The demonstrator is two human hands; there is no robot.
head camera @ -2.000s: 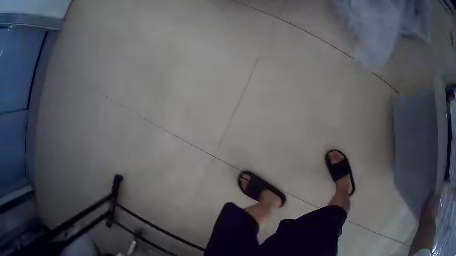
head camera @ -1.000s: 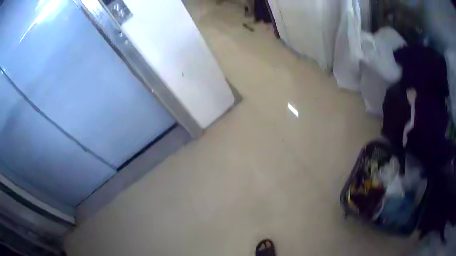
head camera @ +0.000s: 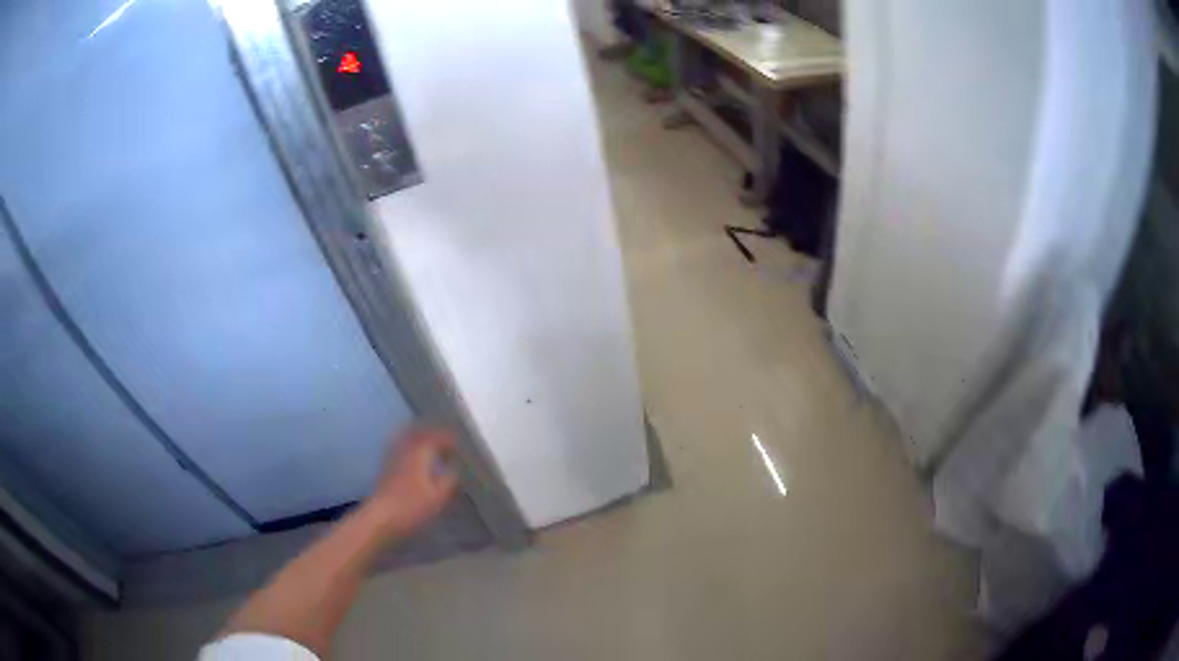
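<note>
My left hand [head camera: 420,478] reaches in from the lower left, a white sleeve cuff at the wrist. It is blurred, with fingers that look curled, and I cannot tell if it holds anything. It shows in front of the lower metal door frame [head camera: 369,265]; whether it touches it is unclear. The lift doors [head camera: 194,284], pale blue metal, are shut on the left. The dark lift call button panel [head camera: 369,110] with a red lit sign is above the hand, on the white wall. My right hand is out of view.
The white wall column [head camera: 524,297] stands right of the doors. Large white cloth [head camera: 963,220] hangs on the right, with dark cloth [head camera: 1118,581] at the lower right. A long table [head camera: 763,49] stands at the back. The floor [head camera: 724,568] is shiny beige.
The view has risen and come closer to the lift frame. My left hand has come into view, and so has the red sign on the panel. My foot and the dark basket are out of view.
</note>
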